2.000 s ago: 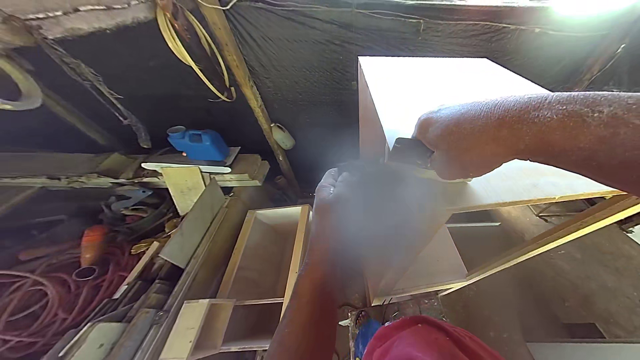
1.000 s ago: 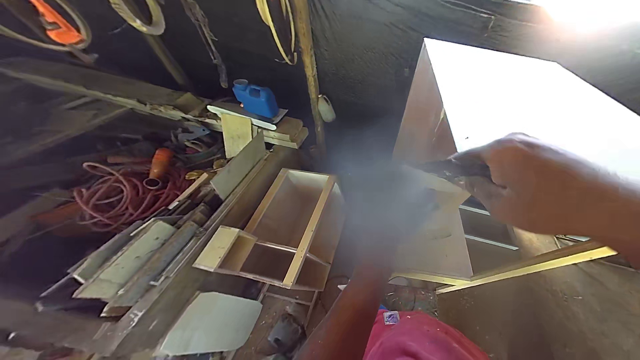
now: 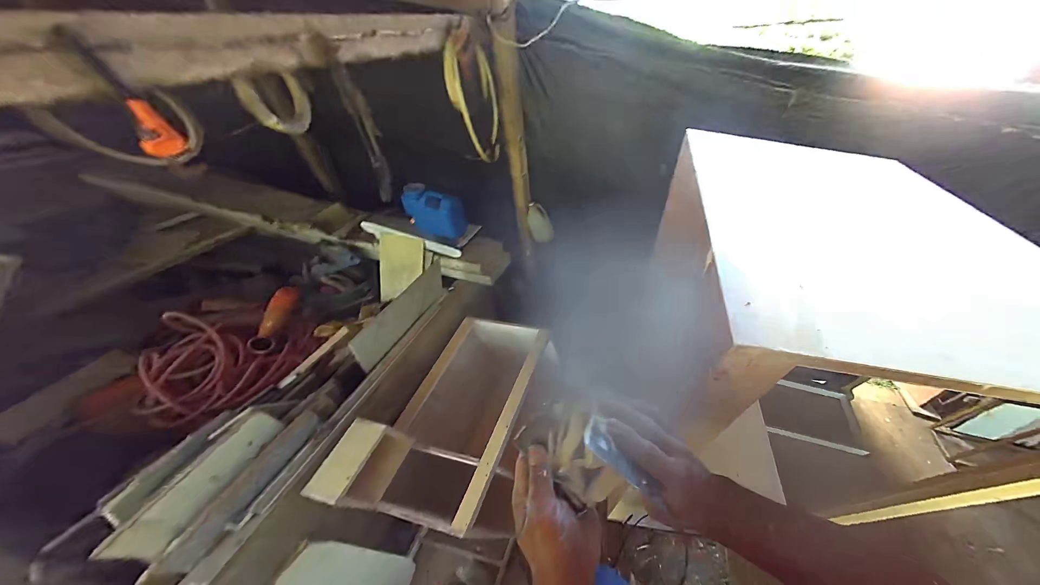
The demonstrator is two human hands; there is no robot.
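Observation:
Low in the centre, my left hand [image 3: 556, 524] is raised with its fingers up. Blurred brown and dark shapes lie at its fingertips, and I cannot tell whether it holds them. Just to its right, my right hand [image 3: 666, 467] grips a thin, pale bluish object [image 3: 609, 451], whose kind is unclear. The hands are close together, between an open wooden frame with compartments [image 3: 508, 406] on the left and a large wooden cabinet carcass with a white top [image 3: 861, 268] on the right. A hazy grey patch covers the area above my hands.
Wood offcuts [image 3: 195, 487] and a coiled red hose [image 3: 191, 366] lie at left. Behind them, a blue plastic jug [image 3: 439, 213] stands on boards. A wooden pole [image 3: 512, 122] rises before dark sheeting. A yellow-edged wood strip [image 3: 934, 504] crosses the lower right.
My right hand has come away from the white-topped carcass and down beside my left hand. The pale bluish object now shows in it. The view has swung to the left.

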